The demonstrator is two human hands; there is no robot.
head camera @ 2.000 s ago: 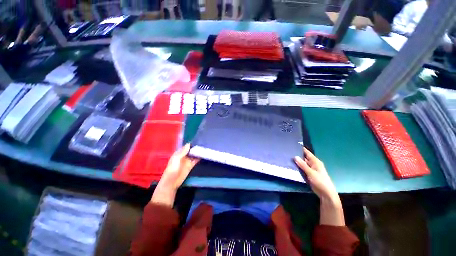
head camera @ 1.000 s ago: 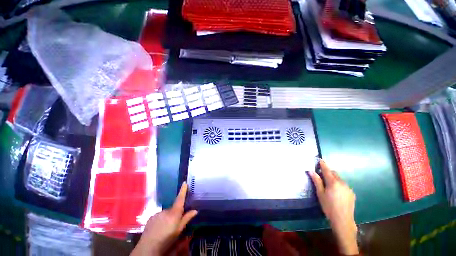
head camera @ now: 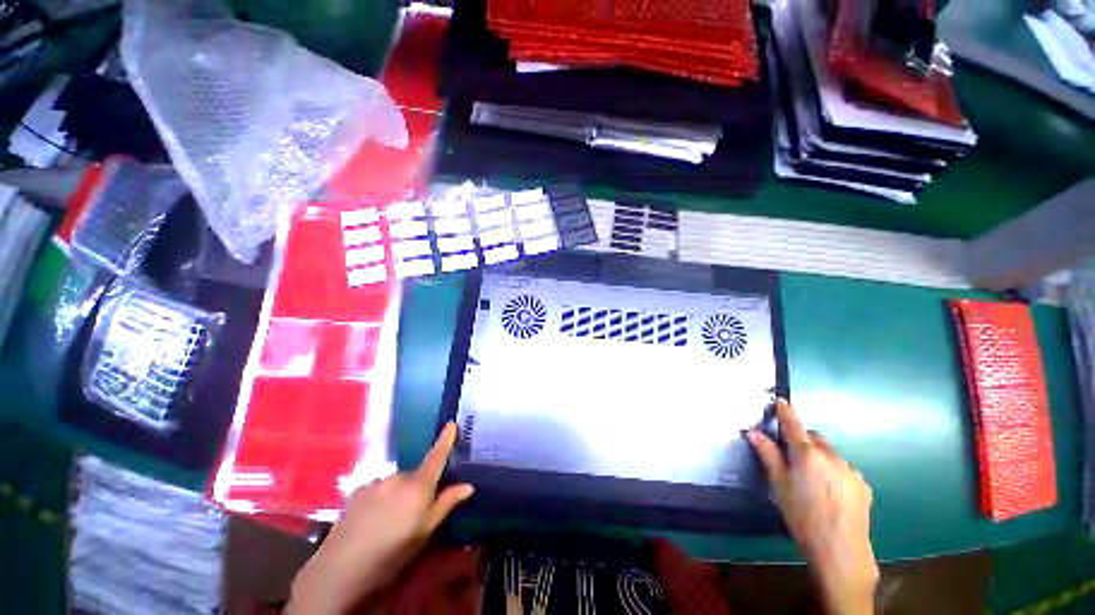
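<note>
A silver-grey laptop bottom cover (head camera: 618,390) lies flat on a black mat (head camera: 576,495), its two round fan grilles and slotted vent row at the far side. Glare whitens its middle. My left hand (head camera: 382,526) is at the cover's near left edge, index finger touching the edge, thumb apart, holding nothing. My right hand (head camera: 823,495) is at the right edge, with thumb and index finger close together around a small dark spot. I cannot tell whether they pinch a small piece or the cover's edge.
A sheet of white and dark pads (head camera: 456,234) lies behind the cover, partly over red film (head camera: 315,415). A clear bubble bag (head camera: 258,132) and parts bag (head camera: 147,358) are left. Red bubble bags (head camera: 624,34) and stacked panels (head camera: 859,120) stand behind; another red pile (head camera: 1009,408) is right.
The cover, earlier held tilted in both my hands, now lies flat on the mat. The pad sheet has moved left and tilted. Since the last frame, the view has shifted and my hands stay at the edges.
</note>
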